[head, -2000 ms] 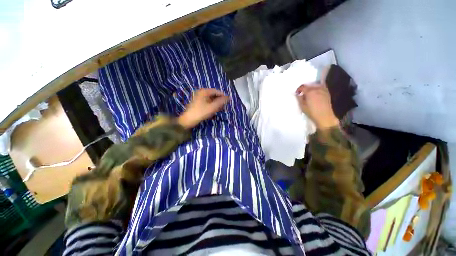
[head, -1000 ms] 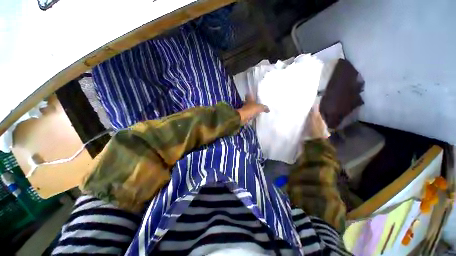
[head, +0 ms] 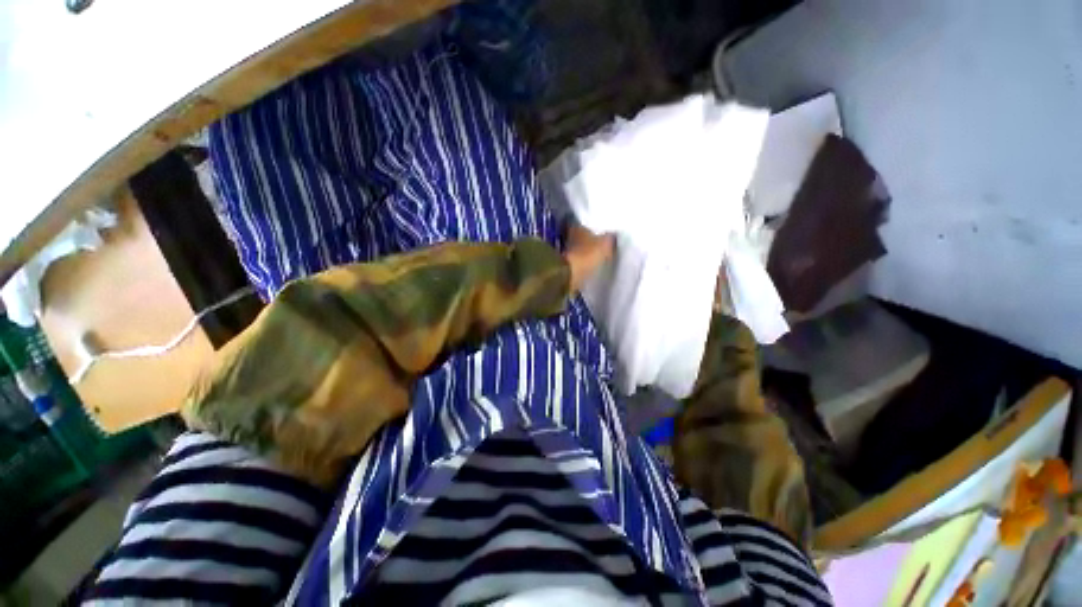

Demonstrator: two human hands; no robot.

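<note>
A thick bundle of white cut pieces [head: 670, 196] with ragged, fanned edges is held over the side support board [head: 801, 148], to the right of my lap. My left hand [head: 589, 256] grips the bundle at its left edge, with the fingers partly hidden by the fabric. My right hand [head: 720, 292] is at the bundle's lower right edge and is almost fully hidden behind the pieces. A few white pieces [head: 752, 285] hang loosely on the right side.
A dark cloth scrap [head: 827, 225] lies right of the bundle. A wooden stool [head: 131, 320] with a white tie strip [head: 160, 349] is at the left. A worn table edge [head: 214, 113] crosses the upper left. Yellow notepad sheets [head: 937, 563] and orange peel [head: 1035, 503] are at the lower right.
My left hand has moved right from over my lap onto the bundle. My right hand has gone from the top of the stack to its lower right edge. The pieces have lifted and fanned out.
</note>
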